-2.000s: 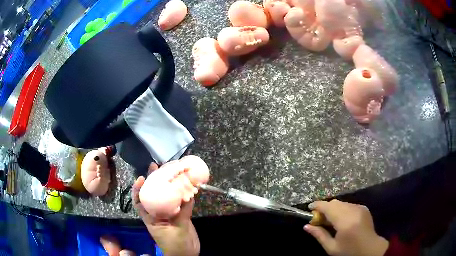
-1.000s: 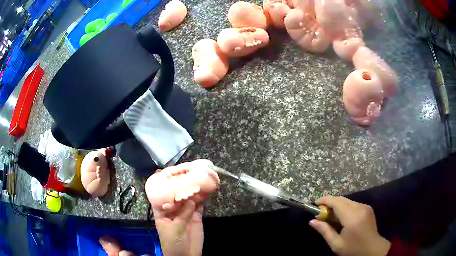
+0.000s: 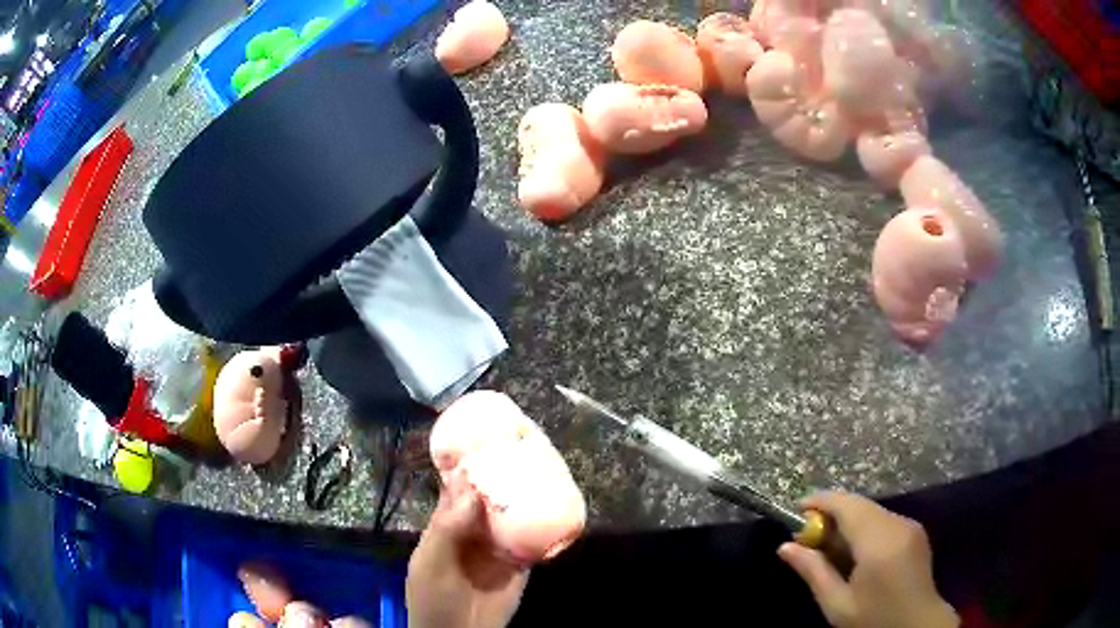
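My left hand [image 3: 461, 570] holds a pink toy part [image 3: 510, 472] at the bench's front edge, with the thumb on its lower left side. My right hand [image 3: 878, 558] grips the wooden handle of a long silver hand tool [image 3: 676, 450]. The tool points up and left. Its narrow tip is a little to the right of the part, with a gap between them. The fingers behind the pink part are hidden.
A large black handled object [image 3: 301, 190] with a white cloth [image 3: 424, 307] stands left of centre. Pink parts [image 3: 645, 117] lie at the back and right. A dark-eyed pink piece [image 3: 252, 405], black snips [image 3: 327, 475] and a red tray [image 3: 80, 215] are at left.
My left hand has moved right and turned the pink part to another side. The tool tip has come away from the part. The whole view has shifted a little.
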